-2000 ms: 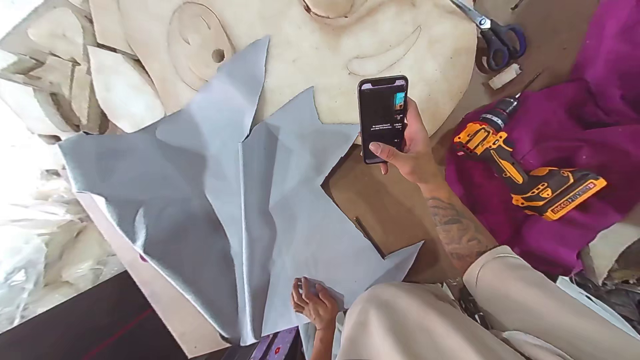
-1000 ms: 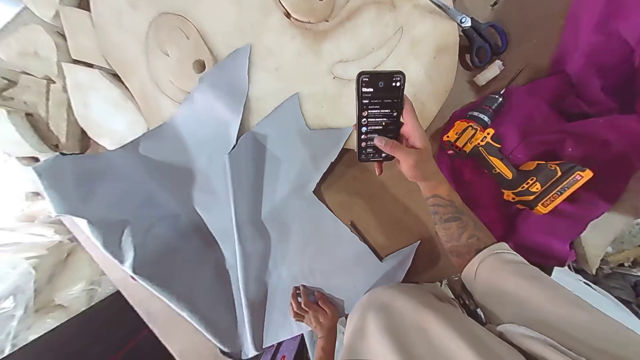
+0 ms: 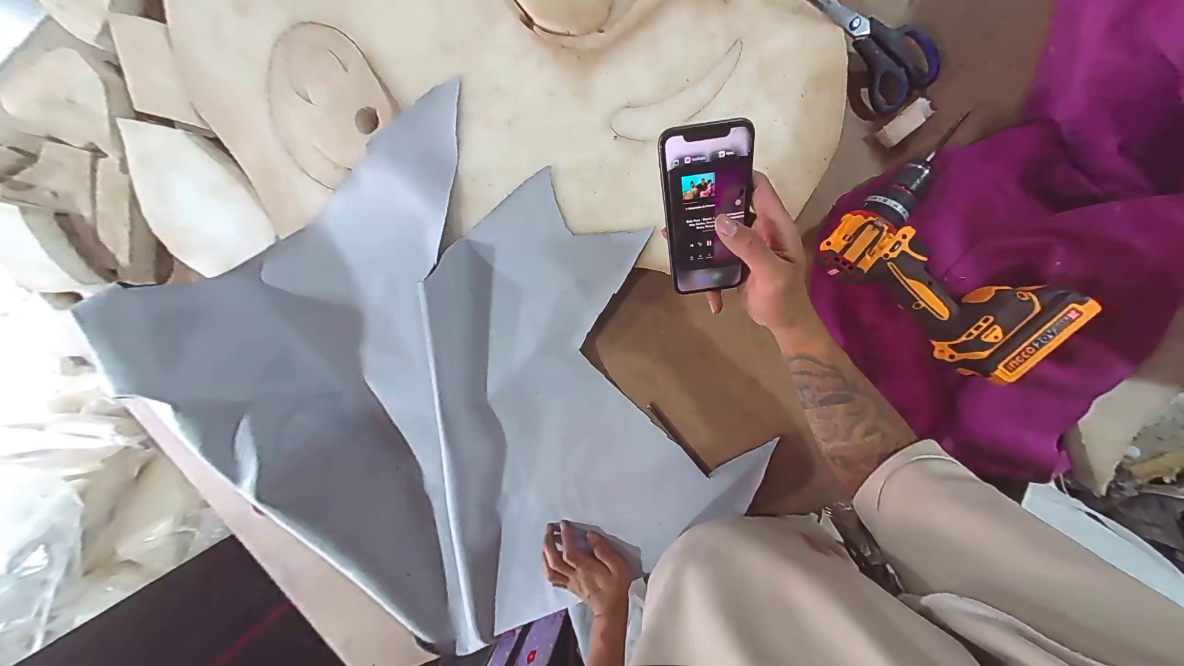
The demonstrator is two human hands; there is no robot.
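Note:
My right hand holds a black smartphone upright over the board, its screen lit and the thumb against the glass. My left hand rests with bent fingers on the lower edge of a grey fabric sheet; whether it pinches the cloth is hard to tell. The sheet has pointed, cut edges and a raised fold down its middle. Beyond it lies a large cream foam piece with drawn curves and a cut oval.
A yellow and black cordless drill with a bit lies on purple fabric at right. Blue-handled scissors and a small off-white block are at upper right. Foam offcuts pile up at left.
The phone's screen has changed from a dark page to a list and then to a tile view with a picture. The left hand stays on the grey sheet.

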